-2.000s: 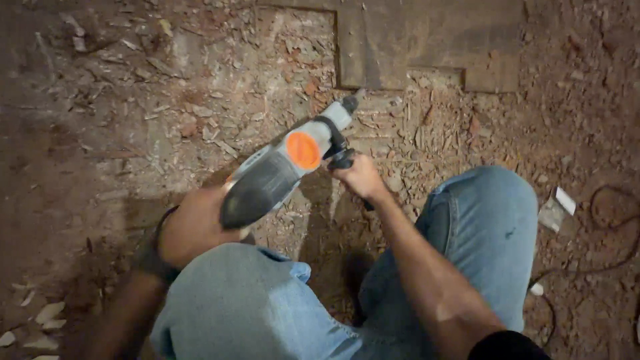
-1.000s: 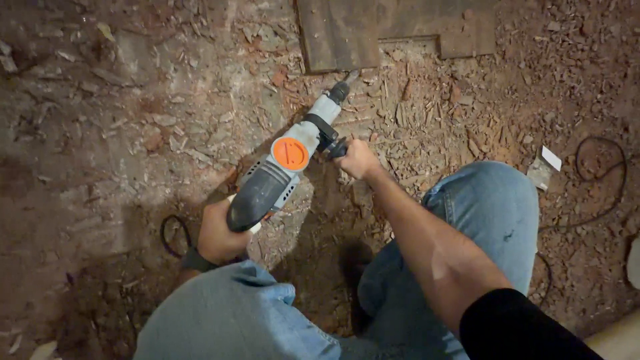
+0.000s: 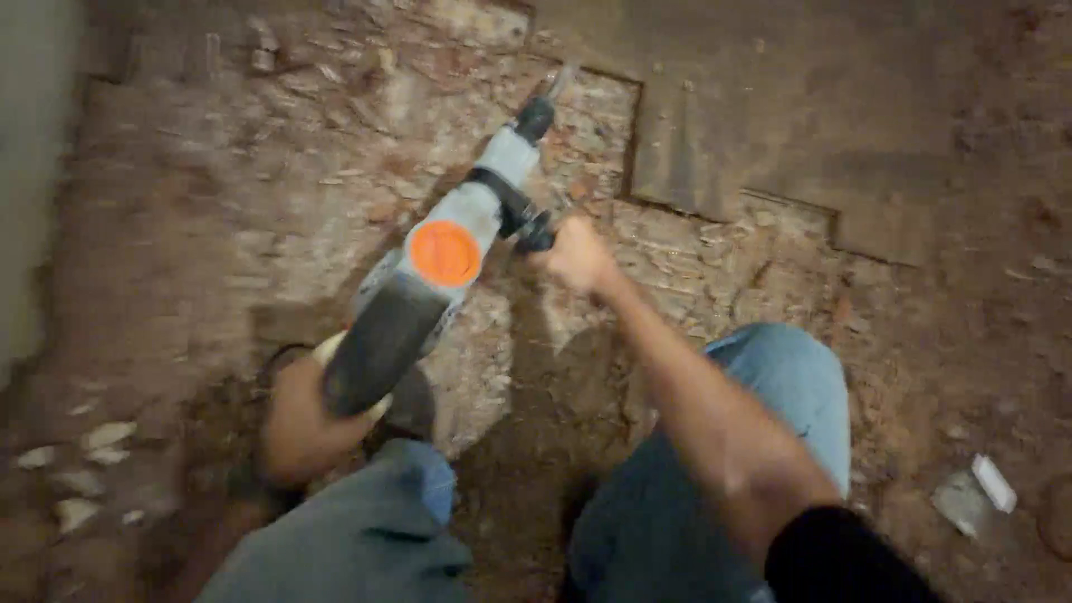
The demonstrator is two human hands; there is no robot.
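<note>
A grey rotary hammer (image 3: 444, 251) with an orange round cap lies diagonally across the view, its black chuck (image 3: 534, 117) towards the top. From the chuck a metal chisel bit (image 3: 563, 81) reaches the edge area of the remaining floor covering; whether it touches is blurred. My left hand (image 3: 306, 419) is closed round the rear handle, which the dark housing partly hides. My right hand (image 3: 574, 251) grips the black side handle (image 3: 533, 233), right of the tool's body.
Brown floor boards or tiles (image 3: 754, 109) with a stepped edge lie at the upper right. Rubble and chips cover the rough floor (image 3: 293, 193). Pale fragments (image 3: 109, 434) lie at lower left, a small white piece (image 3: 994, 483) at lower right. My knees in jeans flank the work.
The view has shifted. The bit, at the lower edge of the boards a second ago, now points to the left part of their stepped edge. Both hands still hold the tool.
</note>
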